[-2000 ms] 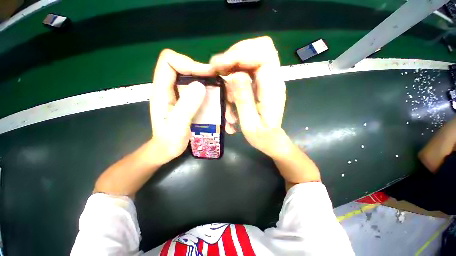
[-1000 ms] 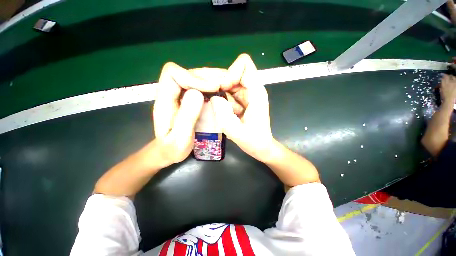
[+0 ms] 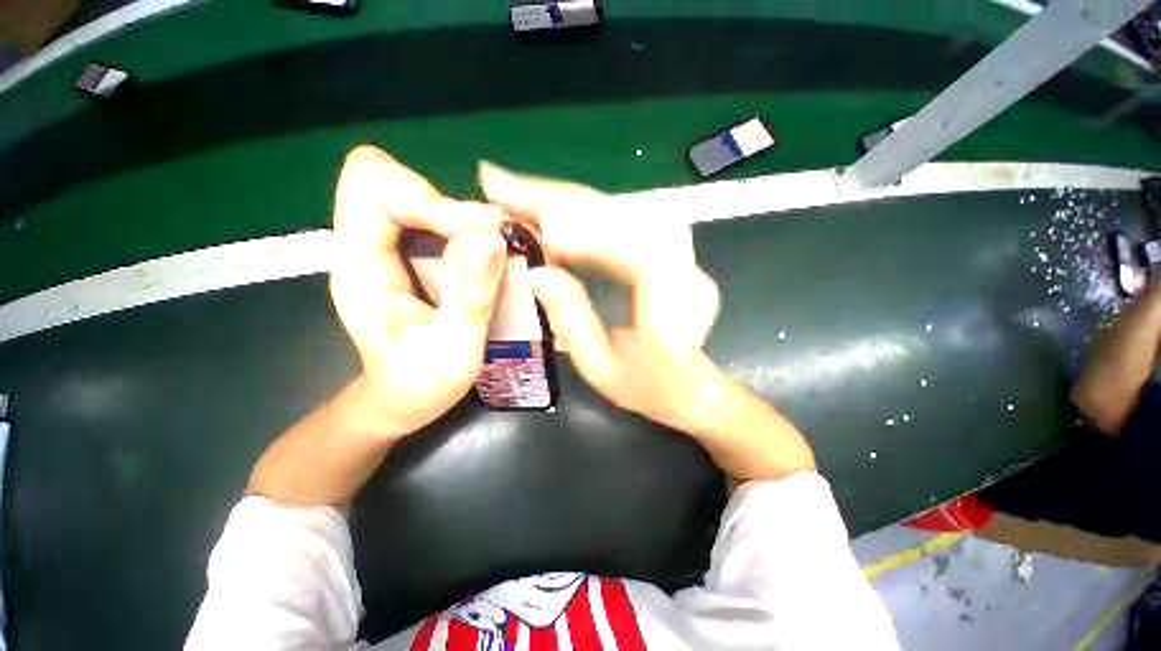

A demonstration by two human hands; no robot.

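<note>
A black phone-shaped unit (image 3: 516,382) with a pale face, a blue band and a pink-white lower part is held upright above the dark green bench. My left hand (image 3: 414,280) grips its upper left side, thumb on the face near the top. My right hand (image 3: 618,280) is at the upper right corner, thumb beside the right edge and fingers behind the top. The black corner shows between my hands. Whether the right hand grips the unit or only touches it, I cannot tell.
A green conveyor (image 3: 382,127) beyond a white strip (image 3: 166,282) carries several units, one at the right (image 3: 732,146). A grey post (image 3: 980,95) stands at the right. White specks (image 3: 1069,248) lie near another person's arm (image 3: 1120,375).
My right thumb has moved off the face to the right edge, exposing the black top corner. The belt units have shifted left. The other person's hand has moved down out of the white specks.
</note>
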